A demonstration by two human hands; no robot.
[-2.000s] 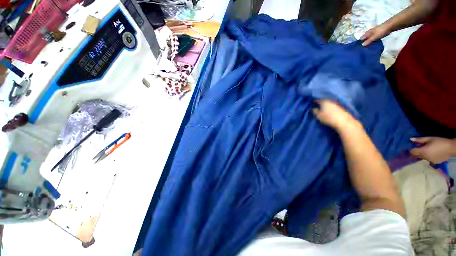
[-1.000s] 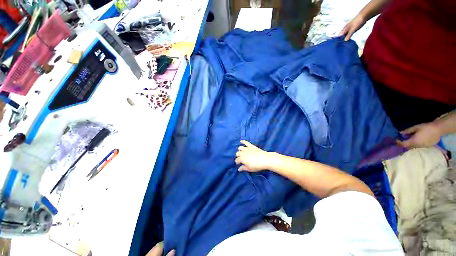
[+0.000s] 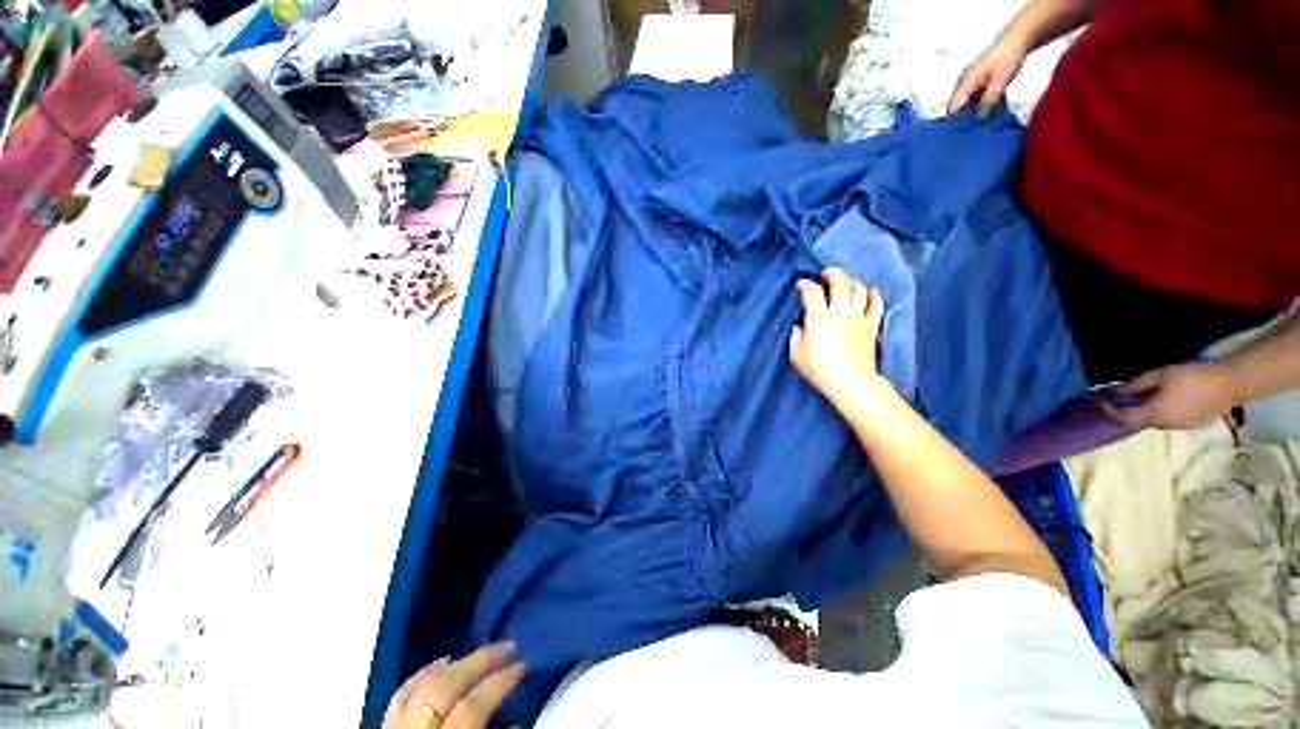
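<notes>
A blue denim-look dress (image 3: 613,370) lies spread beside the sewing table, with paler wrong side showing at an opening and at its left edge. My right hand (image 3: 841,335) lies on the cloth beside the pale opening, fingers apart. My left hand (image 3: 454,692) is at the bottom edge, partly cut off, by the near end of the dress; whether it grips cloth is unclear. Another person's hand (image 3: 987,79) touches the dress at its far right corner. Their other hand (image 3: 1176,396) holds a purple cloth (image 3: 1062,430) at the dress's right edge.
The white sewing machine (image 3: 292,214) stands on the blue-edged table (image 3: 335,570) at left. Orange-blue snips (image 3: 257,491), a black-handled tool (image 3: 228,416), a crumpled plastic bag (image 3: 143,442) and checked scraps (image 3: 416,285) lie there. A blue crate (image 3: 1062,527) and beige cloth (image 3: 1155,541) are at right.
My right hand has moved from the middle of the dress up and right to the pale opening. My left hand shows more at the bottom. The table and machine sit further left in view.
</notes>
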